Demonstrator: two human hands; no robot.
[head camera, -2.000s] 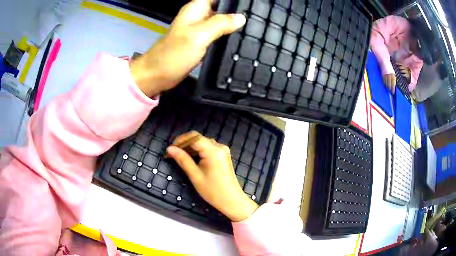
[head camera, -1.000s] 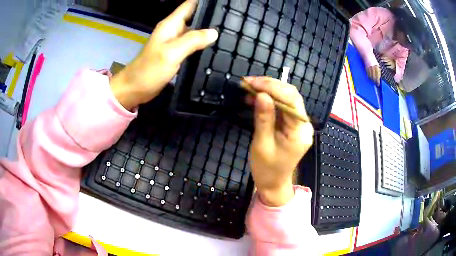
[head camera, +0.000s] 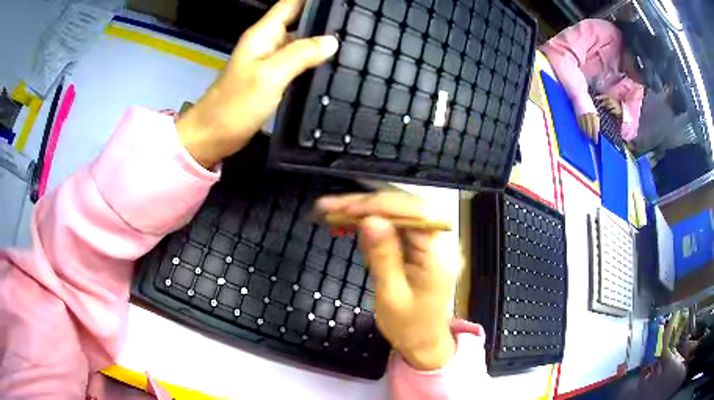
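Observation:
My left hand (head camera: 254, 74) holds a black blister tray (head camera: 391, 86) tilted up by its left edge, thumb on top. That tray bears a few small bright parts near its lower left and a small white slip (head camera: 441, 108). My right hand (head camera: 403, 273), slightly blurred, holds tan tweezers (head camera: 415, 224) over the lower tray. The lower black tray (head camera: 258, 330) lies on the bench with several bright parts in its front pockets. The raised tray hides part of its back. I cannot tell whether the tweezer tips hold a part.
A black tray pile (head camera: 532, 273) with rows of dots stands at right. Beyond it are a white tray (head camera: 613, 262) and blue boards (head camera: 569, 129). A person in pink (head camera: 587, 58) sits at upper right. A pink pen (head camera: 56, 141) lies at left, near yellow tape (head camera: 168, 45).
My right hand with the tweezers went from the lower tray up to the raised tray, then back down over the lower tray. The raised tray shifted slightly left and shows fewer bright parts.

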